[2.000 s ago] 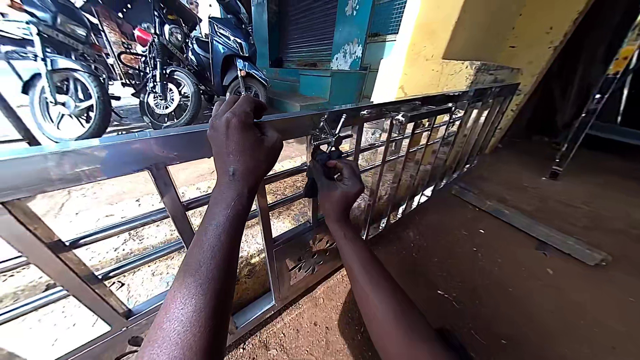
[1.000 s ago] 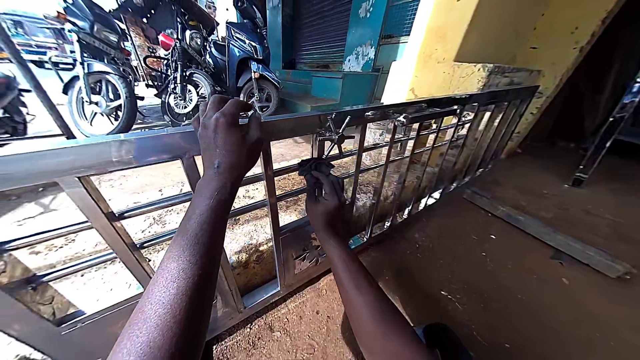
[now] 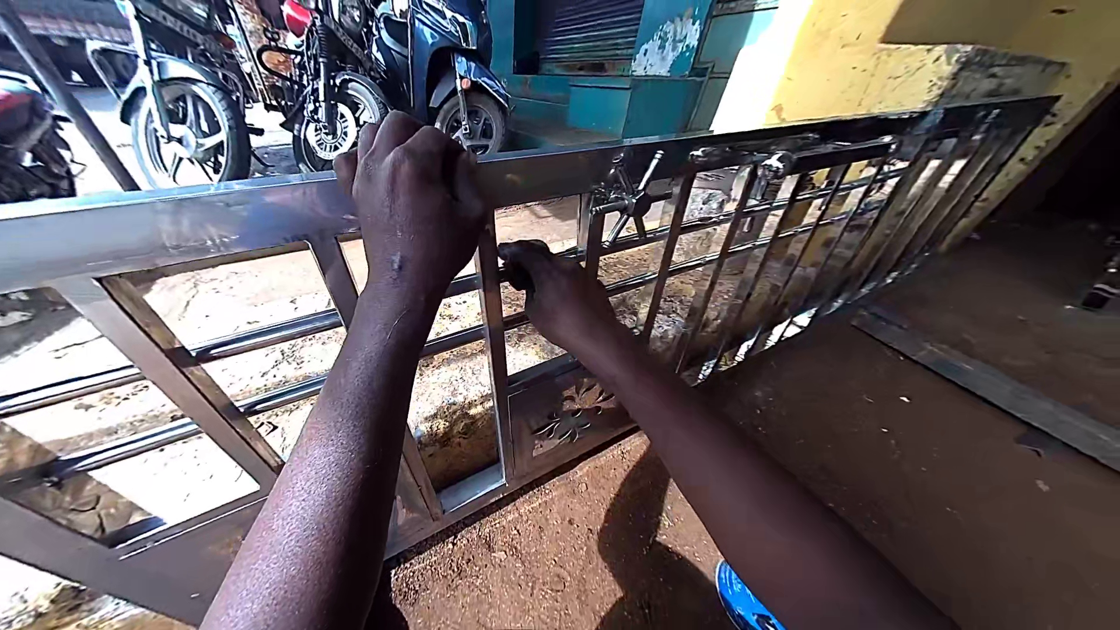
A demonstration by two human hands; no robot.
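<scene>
A metal gate with upright and cross bars (image 3: 175,214) stands slanting across the view. My left hand (image 3: 416,197) is curled over its top rail; whether a small object sits under the fingers cannot be seen. Lower and to the right, my right hand (image 3: 556,289) is closed around something dark, perhaps a cloth, beside an upright bar (image 3: 492,350). What it holds is mostly hidden by the fingers. A star-shaped metal ornament (image 3: 636,203) with several arms is fixed to the gate, up and right of my right hand. Below is a panel with a cut-out flower pattern (image 3: 569,420).
Behind the gate stand several motorcycles (image 3: 188,131) and a blue scooter (image 3: 446,70). A yellow wall (image 3: 857,79) rises at the gate's far end. A long flat board (image 3: 989,376) lies on the dirt ground at right. A blue shoe (image 3: 742,599) shows at the bottom.
My right hand has moved away from the star-shaped ornament, down and to the left along the gate. My left hand remains on the top rail.
</scene>
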